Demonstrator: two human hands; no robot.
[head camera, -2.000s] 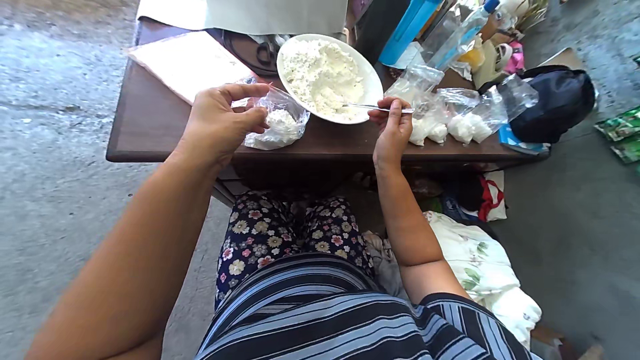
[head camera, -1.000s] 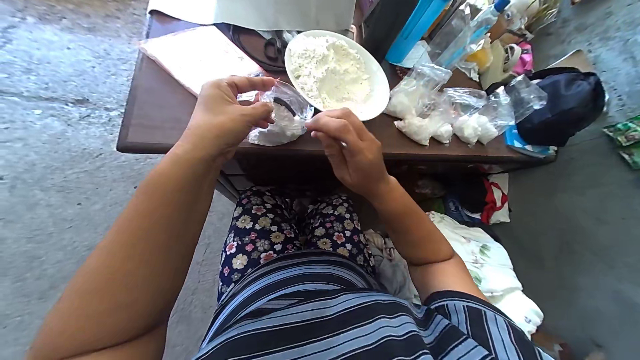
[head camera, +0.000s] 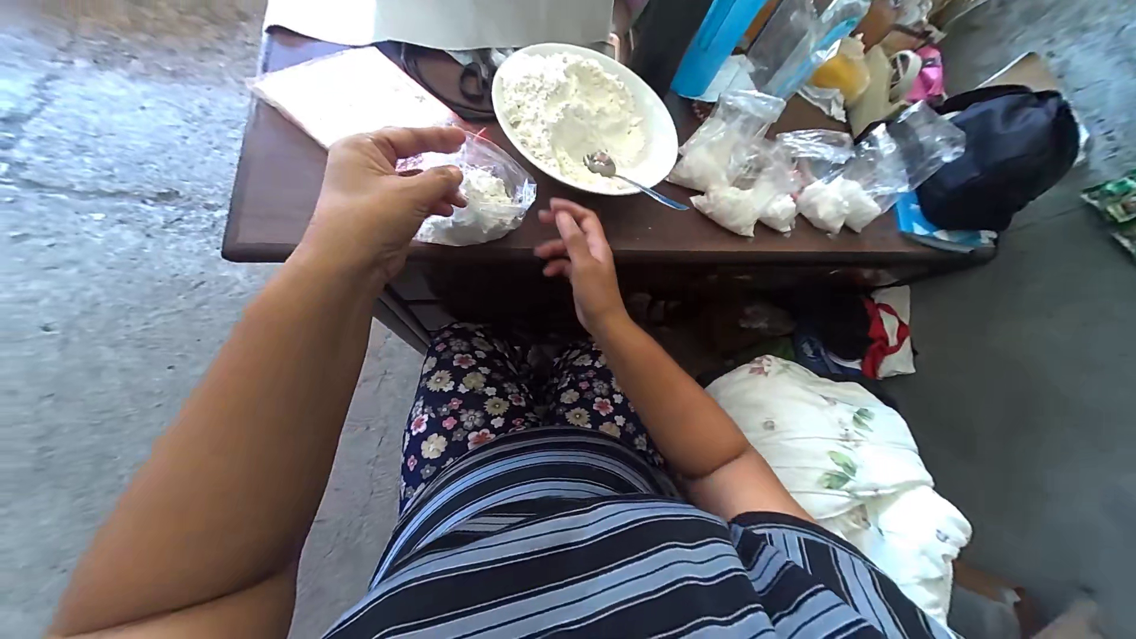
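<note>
My left hand (head camera: 390, 191) pinches the rim of a clear plastic bag (head camera: 484, 209) between thumb and forefinger. White powder lies in the bag, whose mouth is open on the brown table. My right hand (head camera: 581, 253) is just right of the bag at the table's front edge, fingers apart and holding nothing. Behind it stands a white bowl (head camera: 658, 146) with a mound of white powder (head camera: 568, 106). A metal spoon (head camera: 602, 163) rests in the bowl, its handle over the front rim. Several plastic bags of white powder (head camera: 741, 200) lie right of the bowl.
A flat plastic-wrapped pack (head camera: 355, 93) lies at the table's (head camera: 275, 204) left, beside a dark strap (head camera: 453, 80). A blue container (head camera: 714, 44) is at the back. A dark blue cap or bag (head camera: 1003, 155) sits at the right end. A floral white cloth bundle (head camera: 816, 435) lies below.
My right hand held the spoon at the bowl two seconds ago, then was at the small bag's mouth. It has now moved away from the bag, empty. My left hand stays at the bag.
</note>
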